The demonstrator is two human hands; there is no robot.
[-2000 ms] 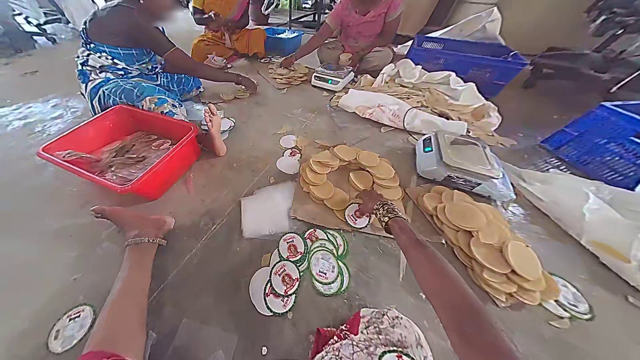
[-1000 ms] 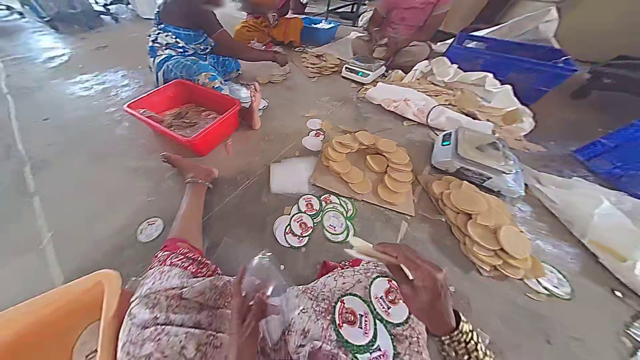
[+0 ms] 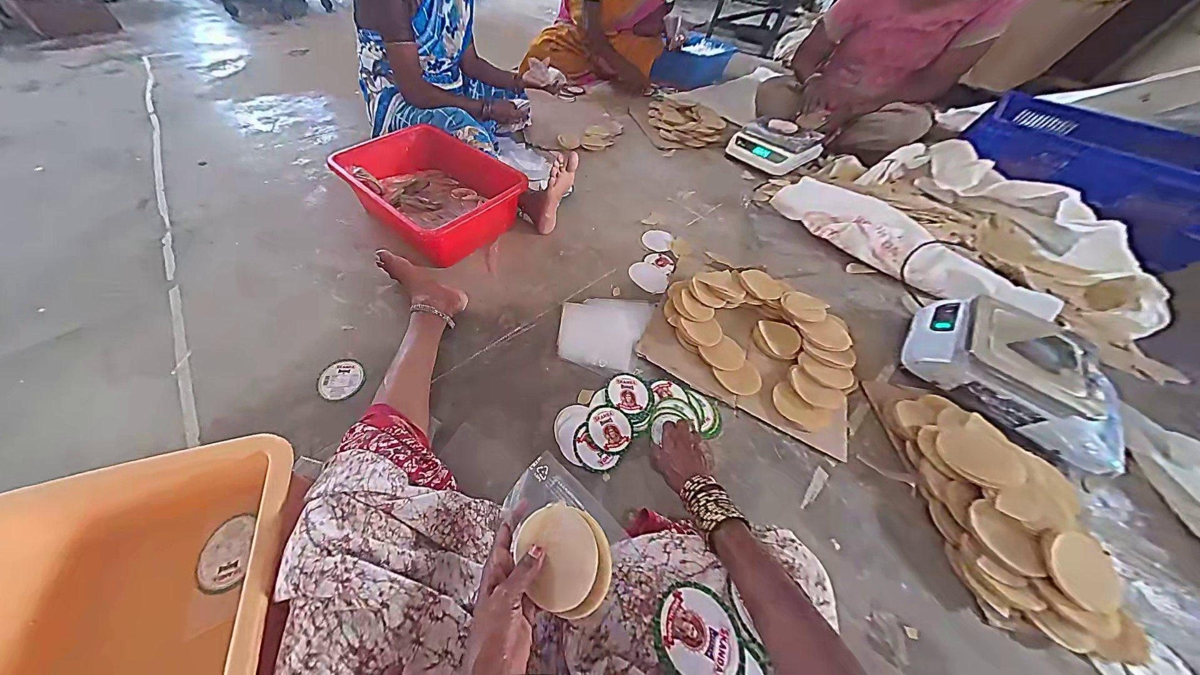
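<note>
My left hand (image 3: 506,586) holds a small stack of thin tan discs (image 3: 561,562) together with a clear plastic bag (image 3: 553,483) over my lap. My right hand (image 3: 682,455) reaches down to the pile of round printed labels (image 3: 630,398) on the floor, fingertips on them; whether a label is gripped cannot be told. More round labels (image 3: 696,630) lie on my lap, under my right forearm. Beyond the pile, tan discs (image 3: 722,354) form an overlapping ring on a cardboard sheet (image 3: 834,441), with a stack of white sheets (image 3: 600,335) at its left.
A heap of tan discs (image 3: 1003,534) and a digital scale (image 3: 1022,370) stand at right. An orange tub (image 3: 141,464) is at lower left, a red tub (image 3: 450,239) farther ahead. Blue crate (image 3: 1097,178), white sack (image 3: 891,239), second scale (image 3: 773,148) and seated co-workers (image 3: 431,56) lie beyond.
My right hand has gone from over my lap to the label pile. Tan discs now show in my left hand with the bag. The view has shifted since the first frame.
</note>
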